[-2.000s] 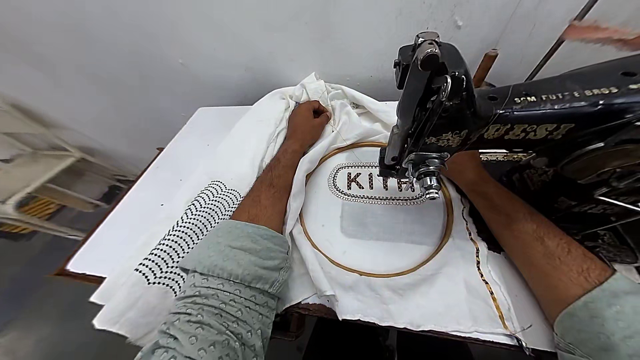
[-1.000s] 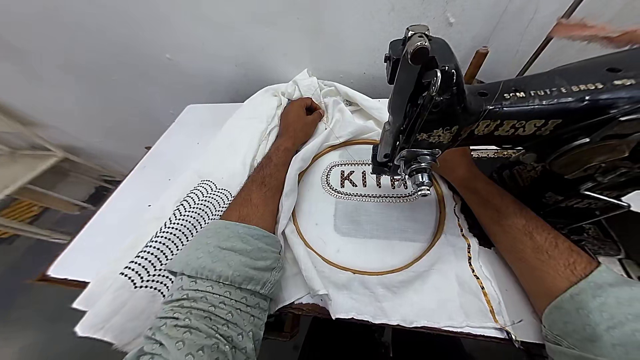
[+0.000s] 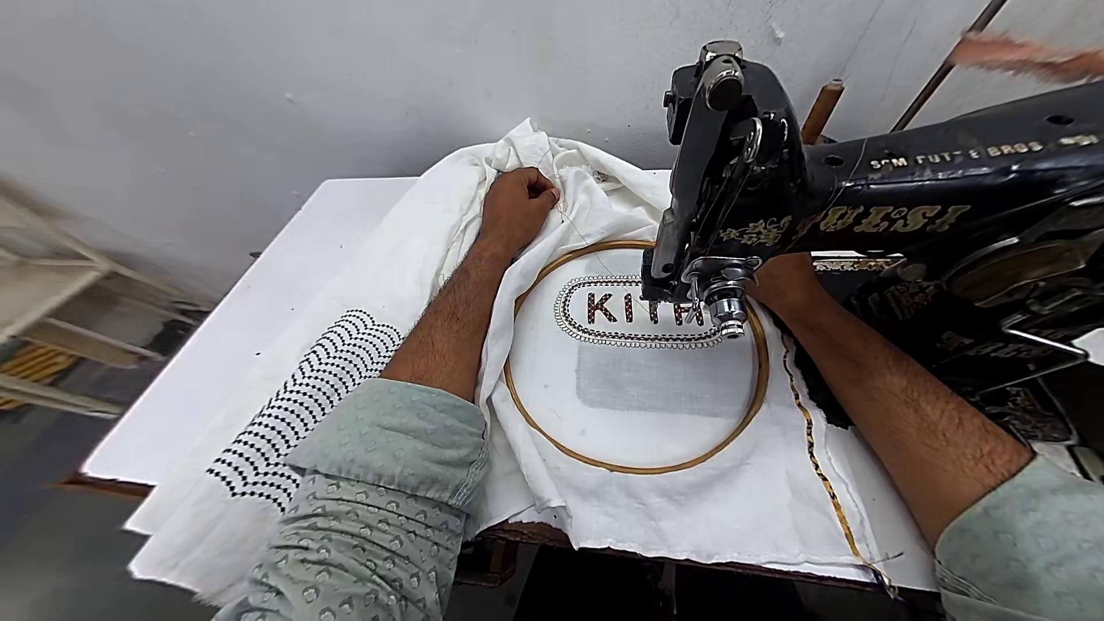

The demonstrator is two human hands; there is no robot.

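Observation:
White cloth [image 3: 638,509] is stretched in a round wooden embroidery hoop [image 3: 634,470] under the head of a black sewing machine [image 3: 733,181]. An oval embroidered patch of letters [image 3: 638,310] lies inside the hoop, partly behind the presser area. My left hand [image 3: 517,207] rests at the hoop's upper left with curled fingers at the bunched cloth; a thin thread runs near its fingertips. Whether it pinches cloth or thread is not clear. My right hand [image 3: 780,280] is behind the machine head at the hoop's upper right, its fingers hidden. Dark stitched rows [image 3: 306,405] mark the cloth at left.
The white tabletop [image 3: 259,302] extends to the left, with a wall [image 3: 345,86] behind it. A thread spool [image 3: 822,112] stands behind the machine. Pale shelving [image 3: 60,302] stands at far left. A pinkish cloth strip [image 3: 1026,59] hangs at upper right.

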